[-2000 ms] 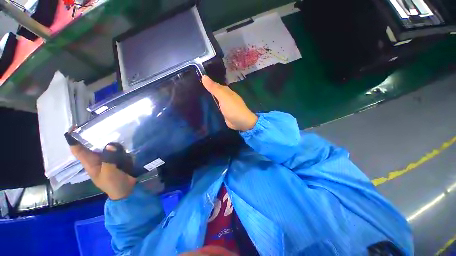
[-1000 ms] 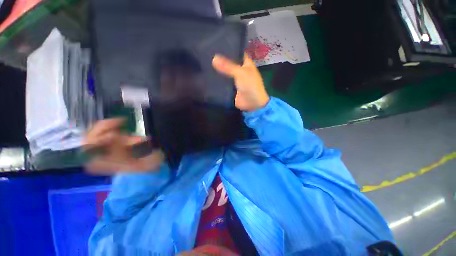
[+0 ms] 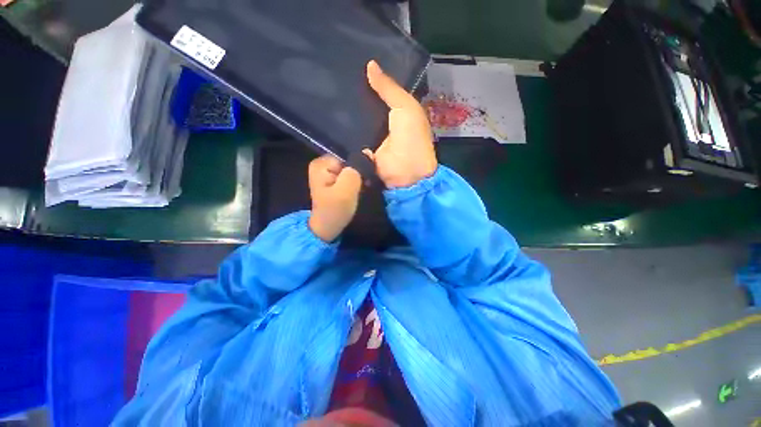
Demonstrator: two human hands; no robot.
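Observation:
The tablet (image 3: 292,71) is a flat dark slab, held tilted above the bench at upper centre, its glossy black face towards me. A white label (image 3: 198,47) sits near its left edge. My right hand (image 3: 403,125) grips its right side, thumb on the face. My left hand (image 3: 335,196) is at the tablet's lower corner, fingers curled, with a black finger cot on the thumb pressed at the edge. The fingers behind the tablet are hidden.
A white stack of sleeves (image 3: 100,108) stands at left beside a small blue parts bin (image 3: 204,104). White paper with red specks (image 3: 476,100) lies right of the tablet. A black foam tray stack (image 3: 609,108) with an open unit is at right. A large blue crate (image 3: 83,350) is at lower left.
The tablet has turned, its label now at upper left. My left hand has moved from the tablet's left side to its lower corner. My right hand stays on the right side.

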